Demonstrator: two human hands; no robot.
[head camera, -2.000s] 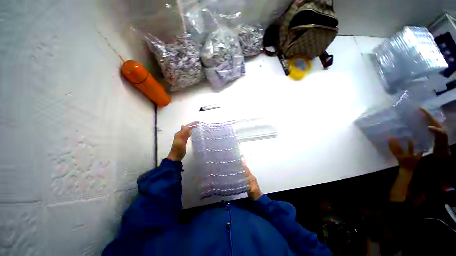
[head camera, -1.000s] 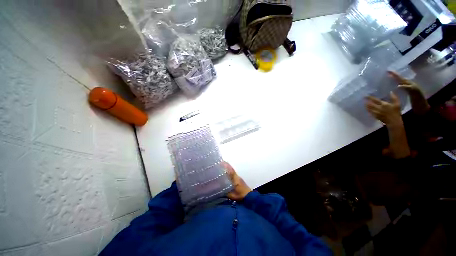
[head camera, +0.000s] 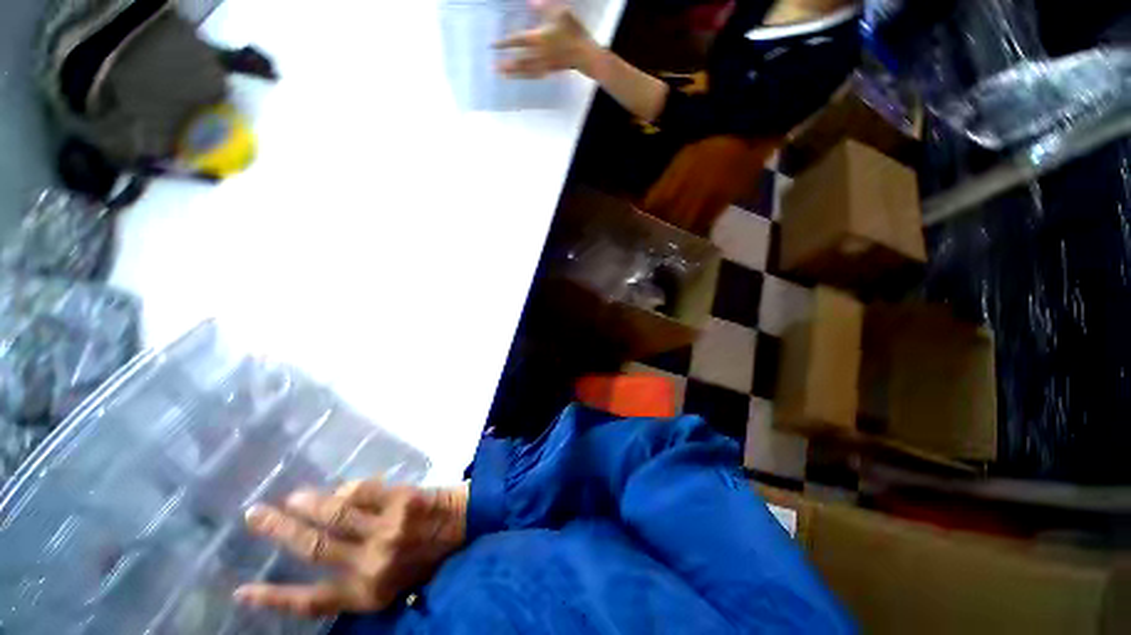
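Note:
A stack of clear blister trays (head camera: 186, 484) fills the lower left, close to the camera and cut off by the picture's edge. Its pockets and parallel edges are blurred. My right hand (head camera: 360, 546) is at the stack's near right side, its fingers spread and pointing left across it. The blur hides whether the fingers grip the stack. My left hand is not in view.
The white bench (head camera: 335, 186) bears a backpack (head camera: 155, 93), yellow tape roll (head camera: 217, 143) and bags of small parts (head camera: 68, 341). Another person's hand (head camera: 546, 47) is over clear trays (head camera: 478, 56). Open cartons (head camera: 924, 378), a closed carton (head camera: 850, 211) and an orange-red stool (head camera: 626, 395) stand right.
The view has swung right towards the floor and cartons. The tray stack now looks much larger and nearer. My right hand's fingers are now spread; my left hand has gone from view.

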